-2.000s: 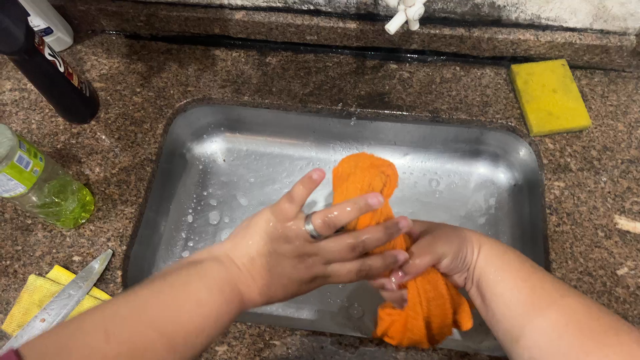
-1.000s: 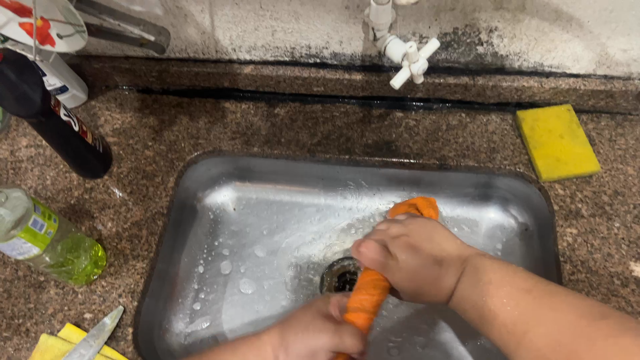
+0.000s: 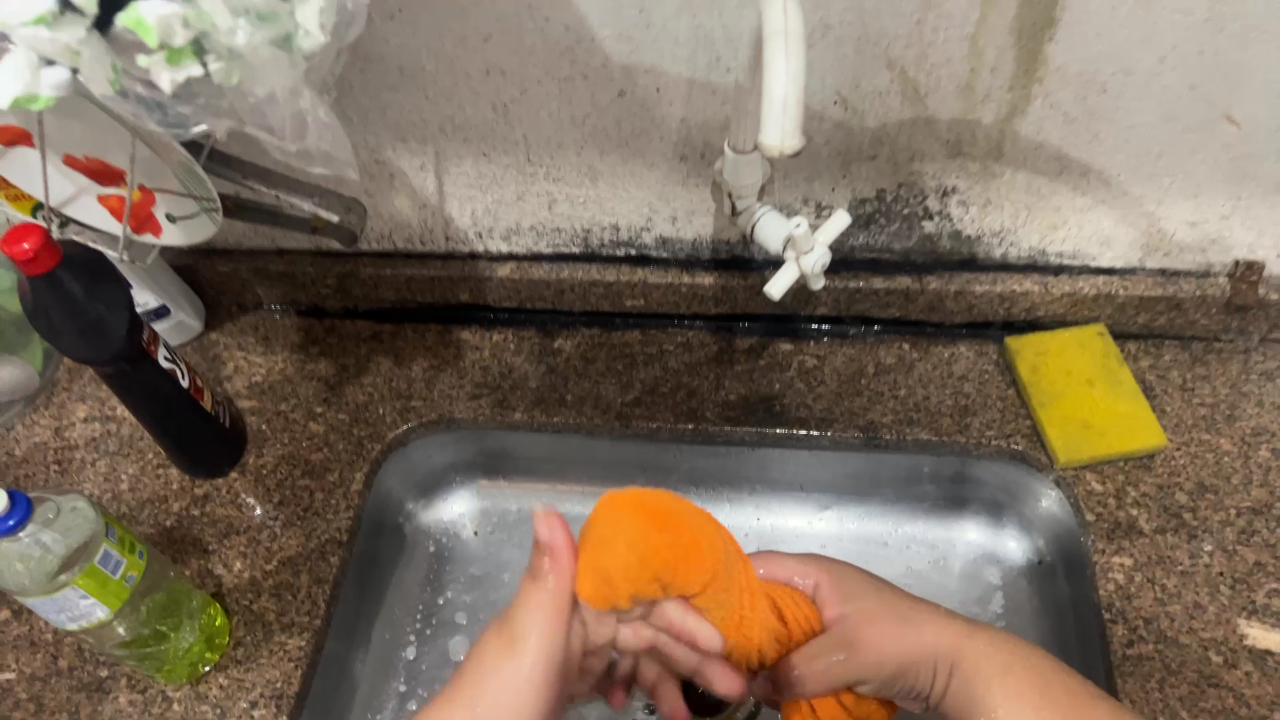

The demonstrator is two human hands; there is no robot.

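Note:
A wet orange cloth (image 3: 665, 550), bunched and twisted, is held above the stainless steel sink (image 3: 740, 455). My right hand (image 3: 850, 630) is closed around its lower part, with a bit of cloth hanging below the fist. My left hand (image 3: 610, 640) is under and beside the cloth's rounded upper end, thumb raised apart and fingers loosely curled against its underside; a ring shows on one finger. Part of the drain (image 3: 715, 700) shows beneath the hands. Drops of water and suds dot the sink's floor.
On the granite counter (image 3: 600, 370), a yellow sponge (image 3: 1085, 395) lies right of the sink. Left are a dark red-capped bottle (image 3: 150, 370), a green liquid bottle (image 3: 120, 590), a white bottle (image 3: 165, 300) and a flowered plate (image 3: 110, 180) in a wire rack. A white plastic tap (image 3: 795, 250) projects from the wall.
One second ago both hands gripped the twisted cloth low over the drain. Now the left hand's grip has loosened, and the cloth's upper end is bunched beside its thumb. The view has tilted up.

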